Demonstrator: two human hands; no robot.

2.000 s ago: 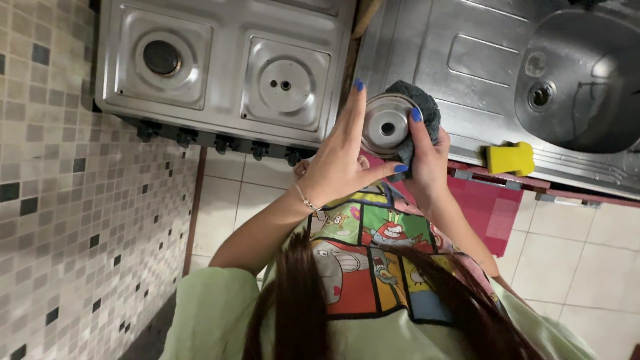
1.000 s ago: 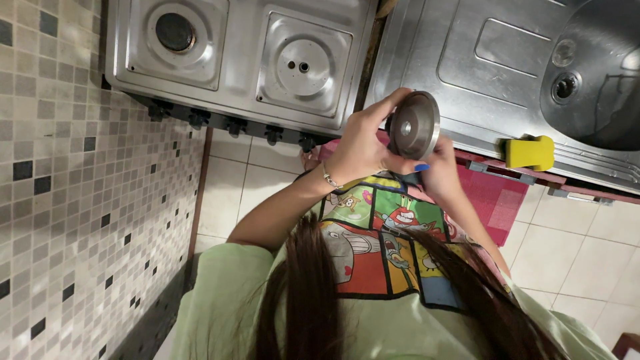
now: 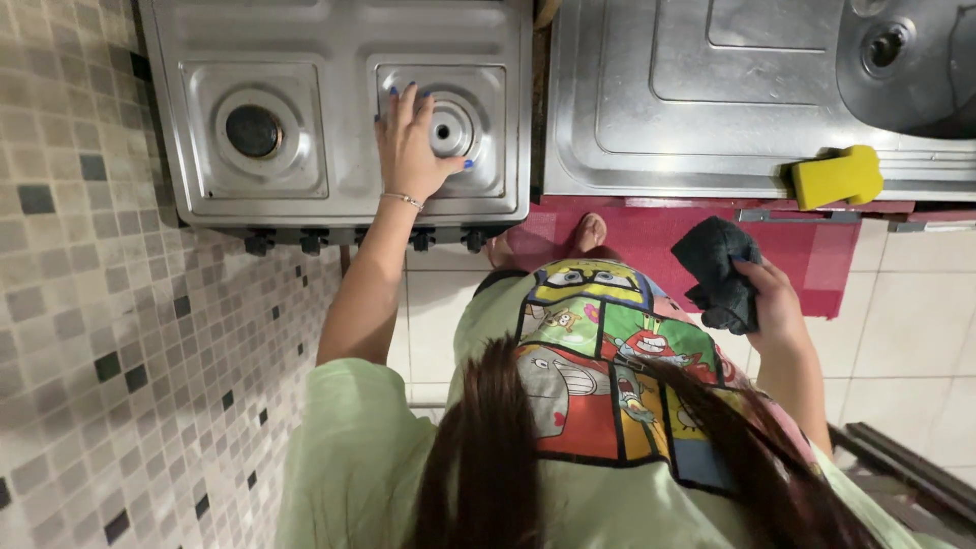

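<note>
My left hand (image 3: 412,149) is on the right front burner of the steel gas stove (image 3: 347,206), its fingers spread at the left edge of a round metal burner part (image 3: 450,131) and its thumb at the lower edge. Whether the fingers grip that part cannot be told. A dark cloth (image 3: 717,271) is held in my right hand (image 3: 774,297), over the floor below the sink's front edge. The other front burner bears a dark cap (image 3: 253,131).
Right of the stove lies a steel sink with a drainboard (image 3: 610,164); a yellow sponge (image 3: 837,178) rests on its front edge. Black knobs (image 3: 313,242) stick out along the stove's front. A tiled wall (image 3: 152,320) stands at left, and a red mat (image 3: 640,225) lies on the floor.
Both hands were together around the metal burner part in front of the drainboard. The part is now on the right burner under my left hand, and my right hand has moved right with the cloth.
</note>
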